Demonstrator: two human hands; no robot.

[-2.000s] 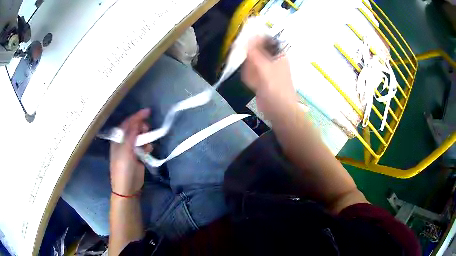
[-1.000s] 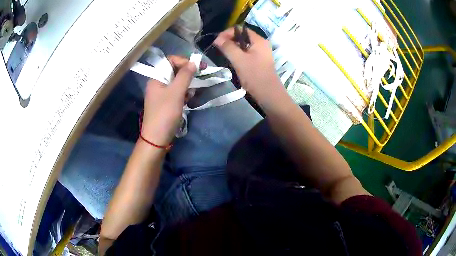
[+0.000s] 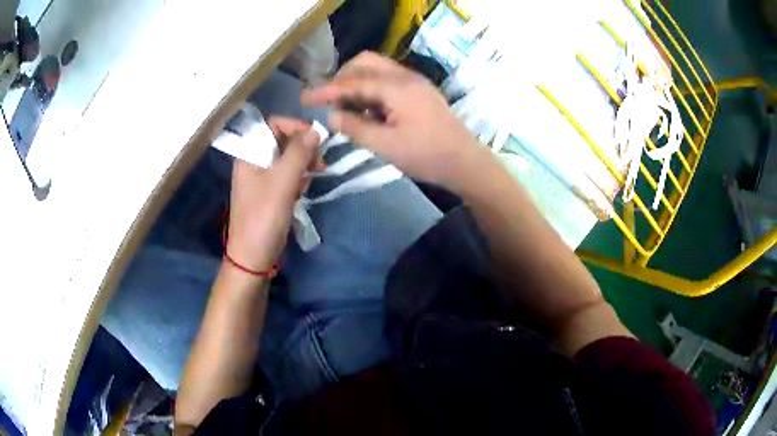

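Observation:
My left hand (image 3: 271, 183) is closed on a white strap (image 3: 249, 143) over my knees. Part of the strap sticks out to the left of the hand, a short tip shows at the thumb, and other lengths hang to the right and below over the jeans. My right hand (image 3: 388, 111) is just right of and above the left hand, slightly blurred, with its fingers bent. A small dark thing shows inside its palm, like the tip of thread snips (image 3: 372, 109); most of it is hidden by the fingers.
A yellow wire basket (image 3: 704, 128) at the right holds white straps and light sheets, with a tangle of white cords (image 3: 652, 119) at its far side. A curved white machine table (image 3: 162, 111) runs along the left, with sewing machine parts at upper left. The floor is green.
My left hand has risen from low over the lap and gathered the strap. My right hand has come from the basket side to beside the left hand, and is now lower and further left.

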